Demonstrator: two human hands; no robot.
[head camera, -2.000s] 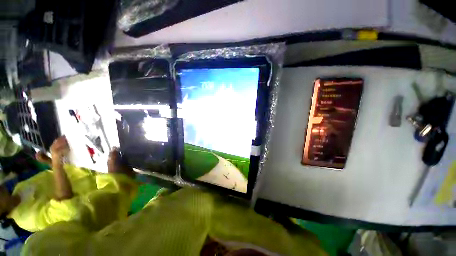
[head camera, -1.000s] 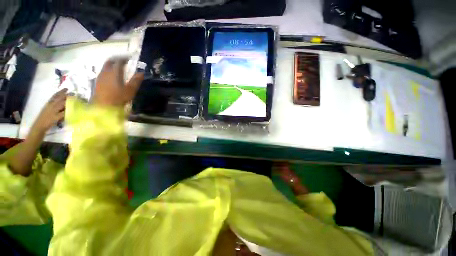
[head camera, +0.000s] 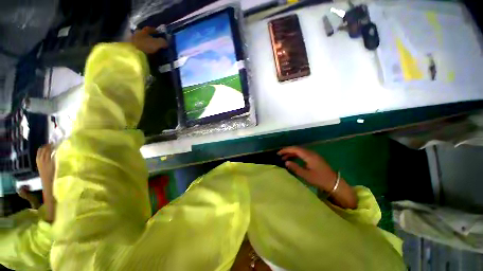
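Note:
A lit tablet (head camera: 209, 66) lies on bubble wrap on the bench, its screen showing sky, a green field and a path. A dark tablet (head camera: 159, 106) lies beside it on the left, partly hidden by my left sleeve. My left hand (head camera: 150, 41) is at the far top edge of the dark tablet, fingers bent against it; whether it grips is unclear. My right hand (head camera: 312, 168) is off the bench, below its front edge, empty with the fingers apart. A copper-brown smartphone (head camera: 289, 47) lies right of the lit tablet.
Keys with a black fob (head camera: 365, 29) and papers with yellow marks (head camera: 418, 47) lie at right. The green bench edge (head camera: 296, 133) runs in front of me. Black trays (head camera: 79, 32) stand at upper left. A coworker's hand (head camera: 46, 166) is at left.
The view has shifted, so the bench items sit higher. My left hand has moved from the dark tablet's left side to its far edge. My right hand has come further into view.

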